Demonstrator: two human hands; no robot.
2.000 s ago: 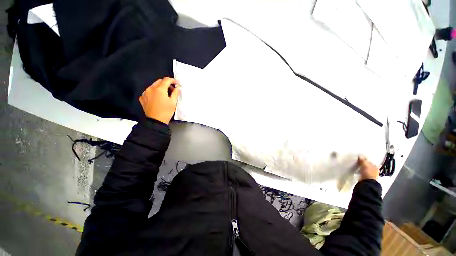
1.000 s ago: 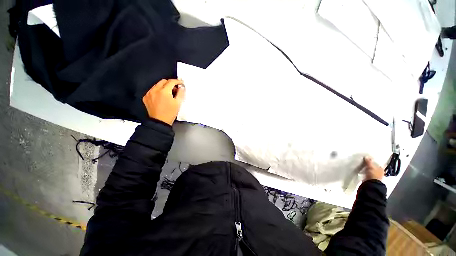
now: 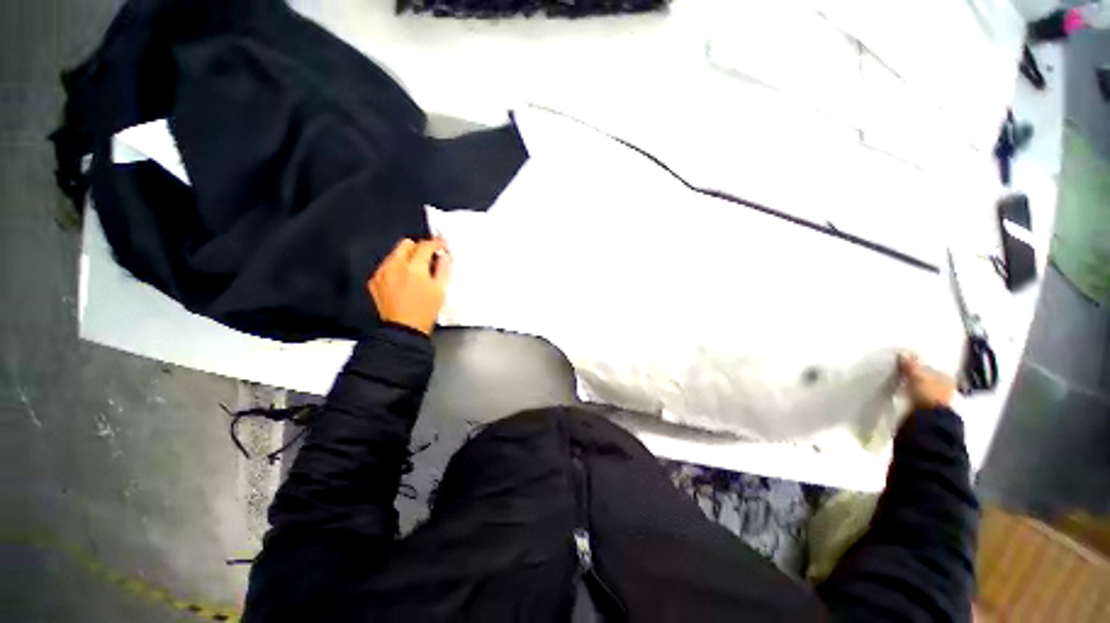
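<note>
A large white paper pattern (image 3: 682, 292) lies across the table with a thin dark fabric edge showing along its far side. My left hand (image 3: 411, 284) pinches the pattern's left end, beside the bundled dark fabric (image 3: 280, 170). My right hand (image 3: 928, 382) pinches the pattern's near right corner, where the sheet is creased. The fingertips of both hands are partly hidden or small. Fabric shears (image 3: 977, 353) with black handles lie on the table just right of my right hand, blades pointing away.
A flat black phone-like rectangle (image 3: 1018, 241) and small dark tools (image 3: 1009, 146) lie along the table's right edge. Other paper patterns (image 3: 791, 73) lie on the far side. A dark frayed stack (image 3: 530, 6) is at the far edge. Black trimmings (image 3: 274, 420) hang at the near edge.
The view has tilted and shifted, so the far frayed stack now shows. Both hands keep their hold on the pattern; the pattern and shears show no clear movement on the table.
</note>
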